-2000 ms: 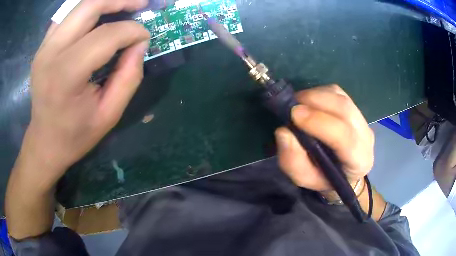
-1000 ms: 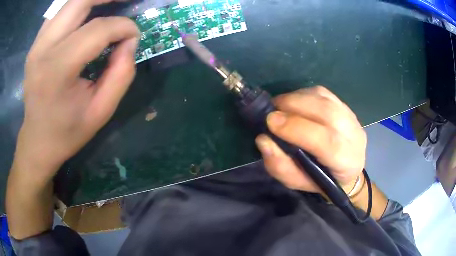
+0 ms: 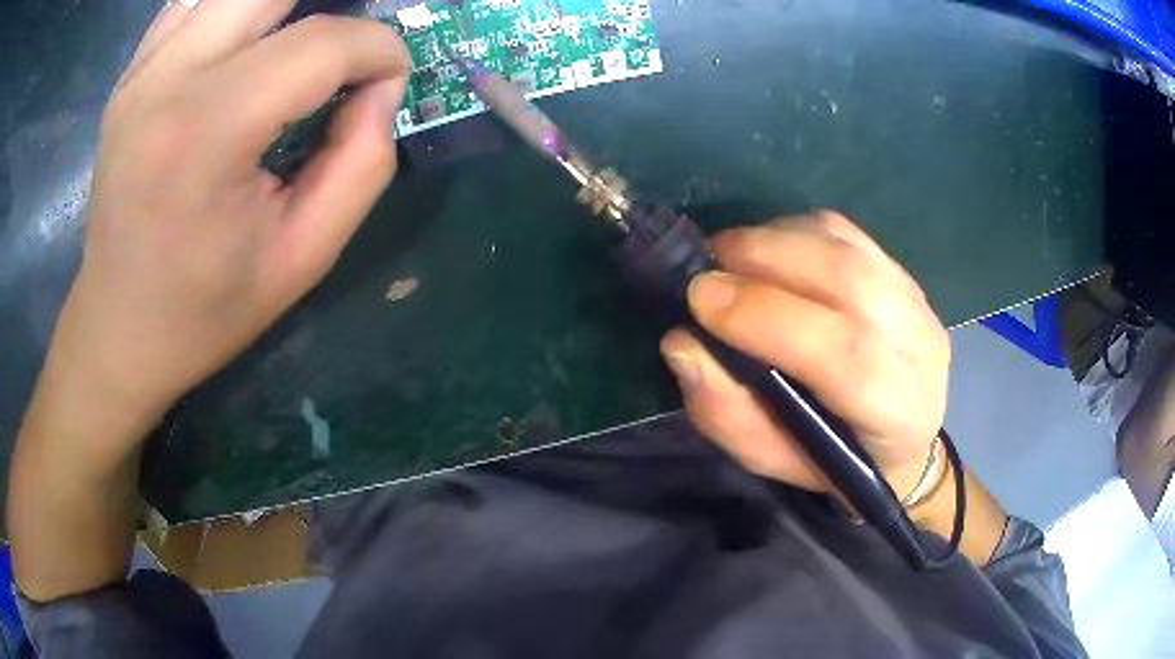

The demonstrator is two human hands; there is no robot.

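Note:
A green circuit board strip [image 3: 554, 49] lies on the dark green bench at the top, cut off by the picture's upper edge. My right hand [image 3: 825, 348] grips the black handle of a soldering iron [image 3: 722, 341]. The iron's pale tip points up and left and is over the board's left part; contact cannot be told. My left hand [image 3: 245, 193] is at the board's left end, thumb and forefinger brought together beside it. Whether they pinch a thin wire cannot be seen. A white band shows on a left finger at the top edge.
The dark green bench [image 3: 902, 167] has small marks and a pale scrap [image 3: 402, 288]. A blue plastic edge [image 3: 1108, 32] is at the top right. A brown cardboard box [image 3: 245, 554] is below the bench at the lower left. Part of another person [image 3: 1147, 412] shows at the right edge.
Over two seconds the iron and my right hand have moved left, its tip now further left along the board. Since one second ago, the board and my left hand sit slightly further right in view.

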